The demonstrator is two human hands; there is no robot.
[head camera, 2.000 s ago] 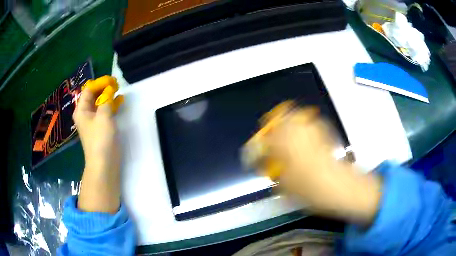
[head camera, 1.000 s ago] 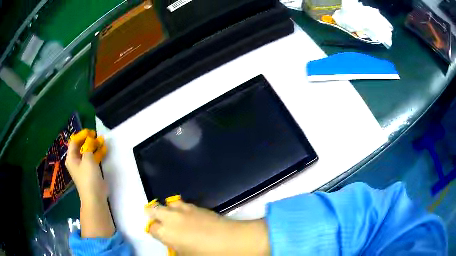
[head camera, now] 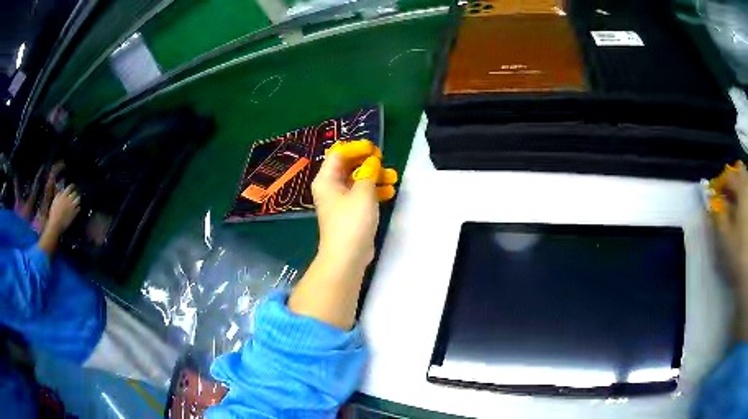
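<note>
A tablet (head camera: 562, 307) lies glass up on the white work mat (head camera: 402, 270), with bright glare along its near edge. My left hand (head camera: 353, 192), with orange finger cots, has its fingers curled in front of the right part of the printed screen film (head camera: 283, 176); nothing shows in them. My right hand (head camera: 730, 217) is blurred and cut off by the right edge, beside the tablet's right side. A small whitish piece, seemingly a wipe (head camera: 708, 188), shows at its fingertips.
Stacked black foam trays (head camera: 574, 139) stand behind the tablet, with a copper-orange-backed tablet (head camera: 517, 53) and a white label (head camera: 617, 38) on top. Crumpled clear film (head camera: 205, 282) lies left of my left forearm. Another person's hand (head camera: 61, 204) and blue sleeve show at far left.
The view has swung left, so the tablet and trays sit further right and the squeegee is out of view. My right hand has left the tablet's near left corner for its right side.
</note>
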